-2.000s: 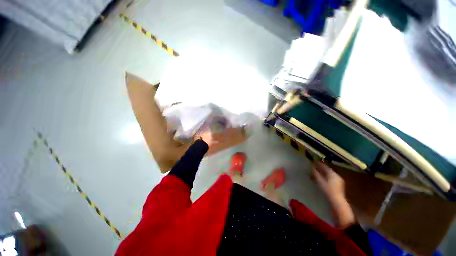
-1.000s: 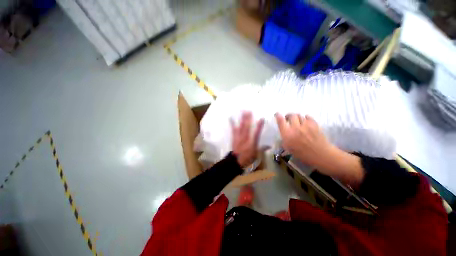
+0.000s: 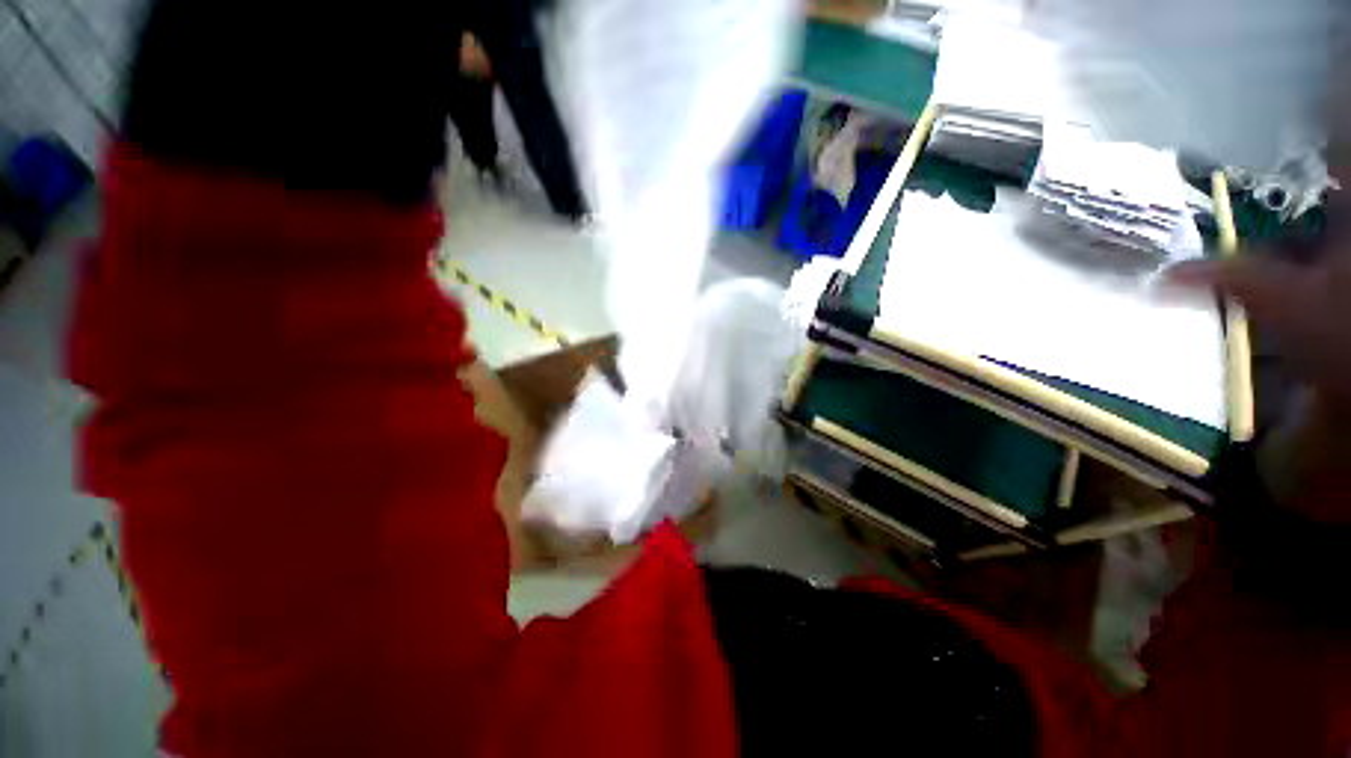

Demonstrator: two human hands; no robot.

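Note:
Blurred white air-column bags (image 3: 667, 163) hang from the top edge down toward an open brown carton (image 3: 511, 388) on the floor. Crumpled white bags (image 3: 593, 459) lie in the carton. My left arm is raised across the left side; its hand is out of the picture. My right hand (image 3: 1259, 304), dark and blurred, is at the right edge over the trolley; its grip is unclear. A pale, translucent blurred sheet or bag (image 3: 1200, 67) spans the upper right.
A cream-tubed trolley (image 3: 1022, 388) with green shelves stands right of the carton, bearing a white sheet (image 3: 963, 282) and stacked flat white pieces (image 3: 1111, 193). Blue bins (image 3: 763, 163) stand behind. A person's dark legs (image 3: 536, 111) show at the top. Yellow-black floor tape runs behind the carton.
My left arm has risen from the bags over the carton, and its hand has left the picture. My right hand has moved off the bags to the right edge. The bag bundle no longer covers the trolley's corner.

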